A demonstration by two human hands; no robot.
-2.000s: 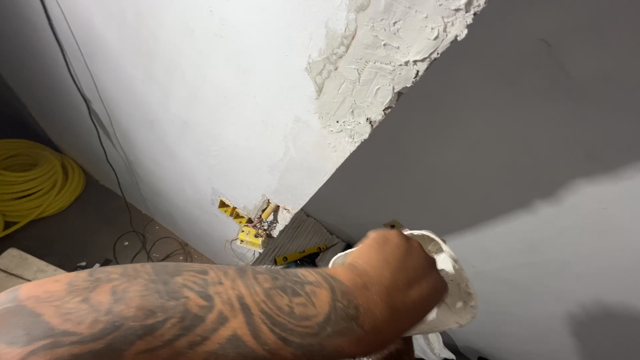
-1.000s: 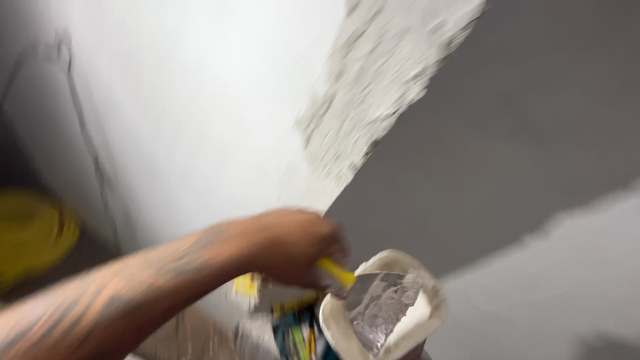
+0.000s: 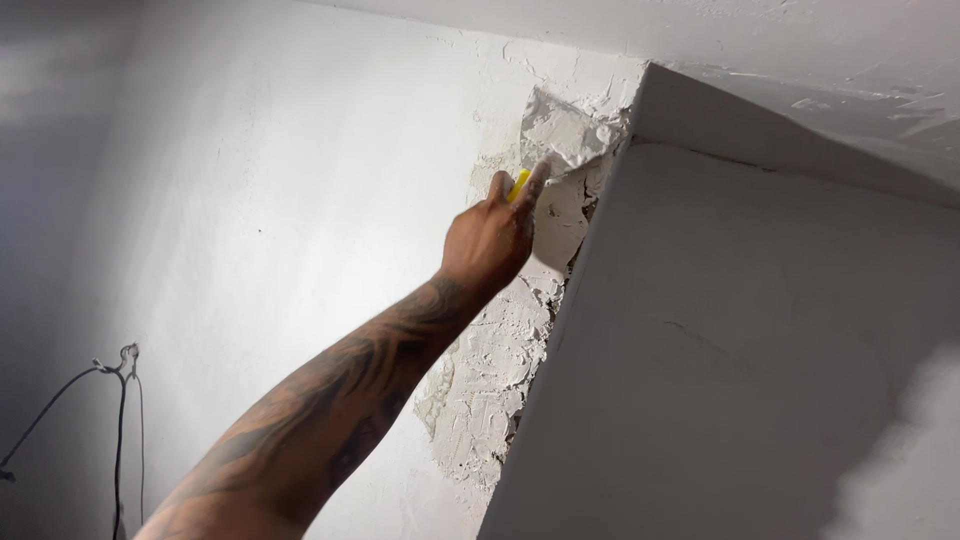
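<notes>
My left hand (image 3: 495, 232) grips the yellow handle of a wide putty knife (image 3: 519, 184), with one finger stretched toward the blade. The blade, smeared with white filler, lies against the upper part of a rough filler patch (image 3: 499, 382) beside the wall's outer corner. That patch runs down along the corner edge (image 3: 559, 337), where dark gaps and a ragged break show. Just below the blade, part of the filler looks smoother. My right hand is out of view.
The white wall (image 3: 300, 210) spreads to the left, with dark cables (image 3: 120, 420) hanging from a hole at lower left. Right of the corner is a grey recessed wall face (image 3: 720, 322). A ceiling (image 3: 810, 45) spans the top.
My left hand has moved from the filler container up to the wall near the ceiling, with the putty knife in it. The view has tilted upward; container and yellow coil are out of view.
</notes>
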